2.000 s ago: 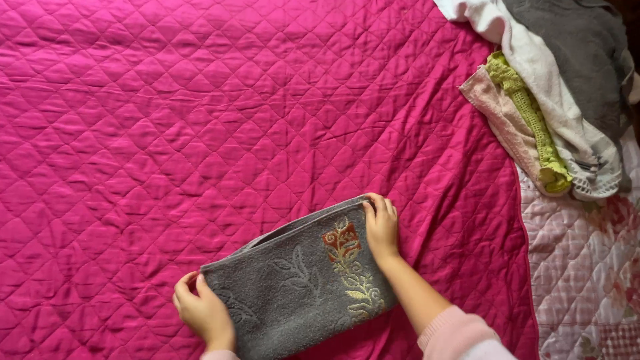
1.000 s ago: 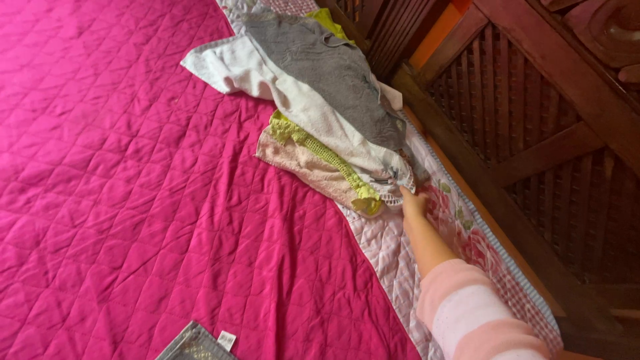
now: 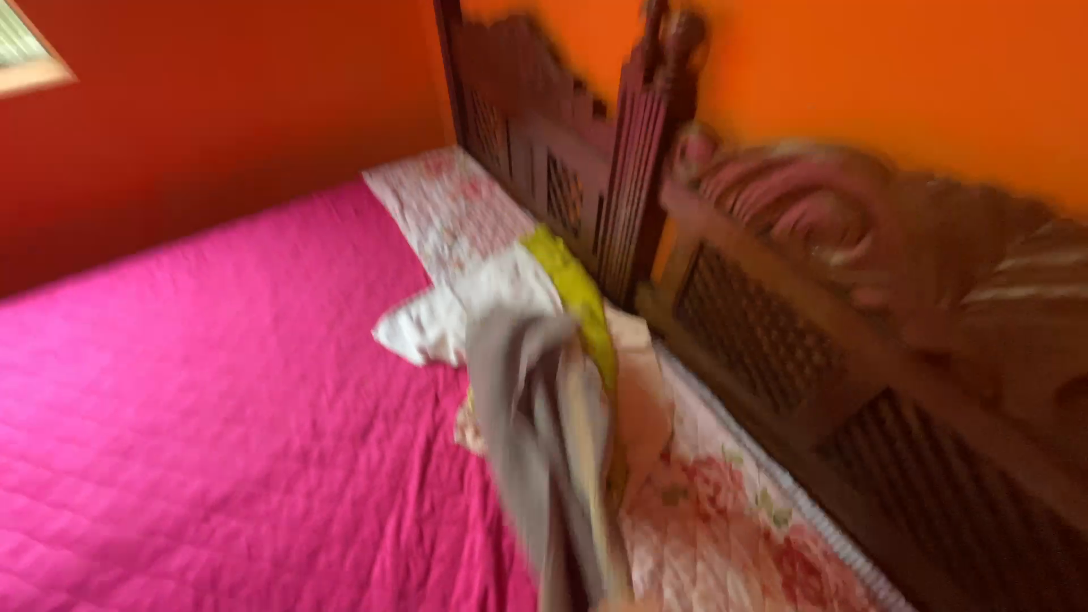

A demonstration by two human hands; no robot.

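Note:
A grey towel stretches in a blurred, raised fold from the pile of cloths down to the bottom edge. Only a skin-coloured sliver of my right hand shows there, at the towel's lower end; its fingers are cut off by the frame. Behind the grey towel lie a white cloth and a yellow-green cloth. A peach-coloured cloth lies to their right. My left hand is out of view.
The pile rests where a pink quilted bedspread meets a floral quilted cover. A carved dark wood headboard runs along the right, with orange and red walls behind.
The grey towel, lying flat on the pile a second ago, is now pulled up toward me. The view has swung toward the headboard, and the folded dark grey towel has left it.

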